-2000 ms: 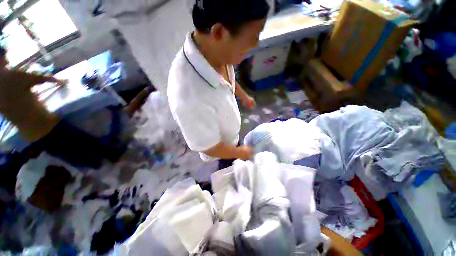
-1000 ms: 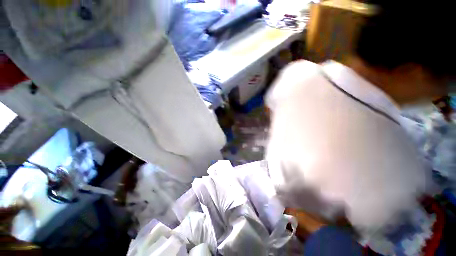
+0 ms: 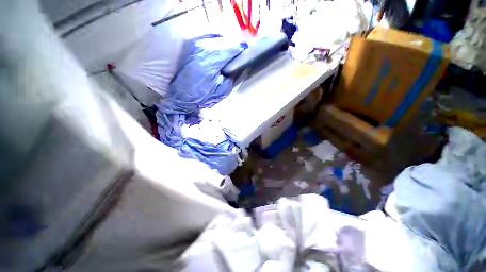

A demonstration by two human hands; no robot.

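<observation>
A cut-piece bundle [image 3: 288, 228] of white to pale lilac layered pieces fills the bottom middle, close in front of me and cut off by the lower edge. Its layers are blurred. Neither my left hand nor my right hand shows; whether they hold the bundle is hidden. Large pale grey-blue cloth [image 3: 442, 207] lies at the right, close beside the bundle.
A large off-white sheet-like thing [image 3: 154, 223] looms at the left. A white table [image 3: 266, 101] with blue cloth [image 3: 205, 74] stands ahead. A cardboard box [image 3: 394, 79] with blue tape stands on the right, behind scrap-strewn floor [image 3: 320, 170].
The person in the white shirt has gone out of view. The off-white sheet looms larger at the left. The view has shifted, and the table, box and pale cloth show more fully.
</observation>
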